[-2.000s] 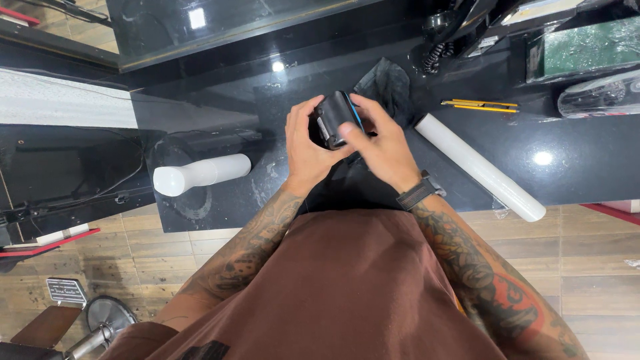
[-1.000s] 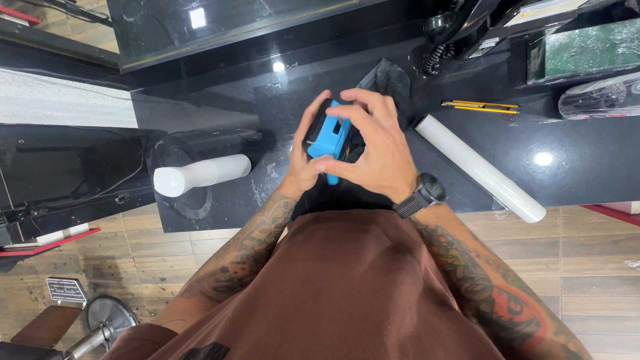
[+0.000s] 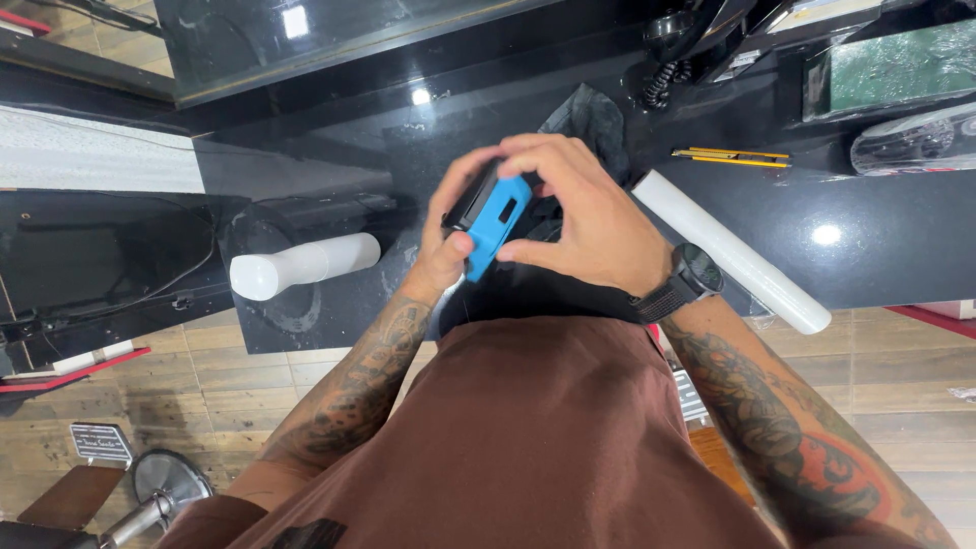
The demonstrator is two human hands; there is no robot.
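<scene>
A small black device with a blue plastic side (image 3: 499, 217) is held tilted over the near edge of the black counter. My left hand (image 3: 450, 229) grips its left side, with the thumb at the lower end. The fingers of my right hand (image 3: 576, 206) touch its upper end, and the right thumb lies by the blue side's lower right edge. A dark cloth (image 3: 591, 122) lies just behind my hands. To their left a white spray bottle (image 3: 313, 263) lies on its side. A white roll (image 3: 732, 252) lies beyond my right wrist.
A yellow utility knife (image 3: 732, 157) lies on the black glossy counter (image 3: 762, 206). Farther right are a plastic-wrapped green item (image 3: 903, 69) and a clear-wrapped roll (image 3: 915, 141). A black coiled cord (image 3: 665, 84) stands at the back. A chair footrest (image 3: 72, 496) is at lower left.
The black device has been turned in my hands, so its blue side now faces up. My right hand has shifted from around the device to its upper right end.
</scene>
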